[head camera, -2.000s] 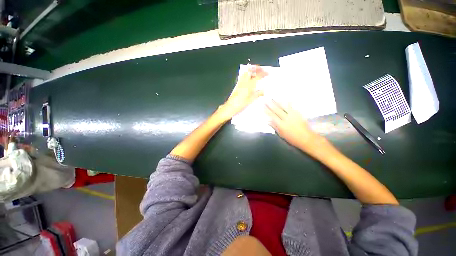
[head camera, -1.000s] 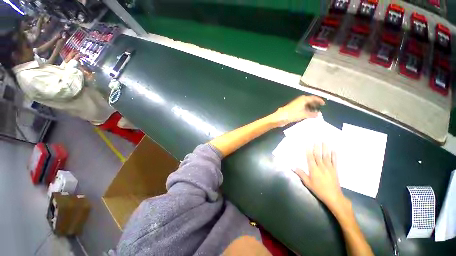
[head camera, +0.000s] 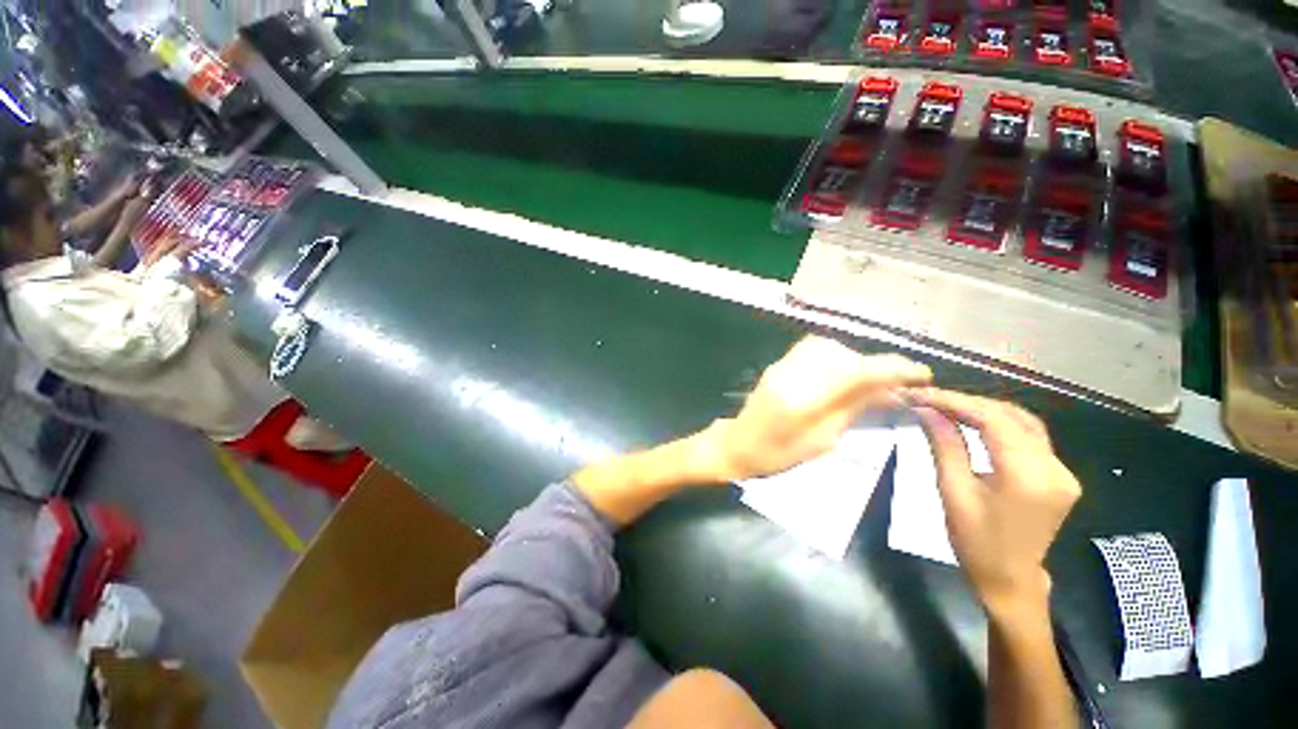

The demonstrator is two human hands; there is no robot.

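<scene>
White sheets [head camera: 823, 499] lie on the dark green bench under my hands, partly hidden by them. My left hand [head camera: 814, 406] is raised over the sheets, its fingertips meeting those of my right hand [head camera: 1004, 477]. A tiny pale piece seems to be between the fingertips, too small to make out. At right lie a curled printed label sheet [head camera: 1147, 604] with a dark grid and a folded blank white strip [head camera: 1230, 584]. A thin dark tool [head camera: 1078, 684] is partly hidden beside my right forearm.
Beyond the bench edge, a pale board [head camera: 982, 316] carries a clear tray of red-black items [head camera: 985, 185]. A brown board [head camera: 1260, 306] is at far right. A dark device [head camera: 308, 271] and beaded loop [head camera: 289, 346] lie at the bench's left end. A person [head camera: 107, 321] and an open cardboard box [head camera: 363, 584] are at left.
My right hand has lifted from the sheets and met my left hand, fingertips together. The camera view has shifted, and more of the tray and boards beyond the bench shows.
</scene>
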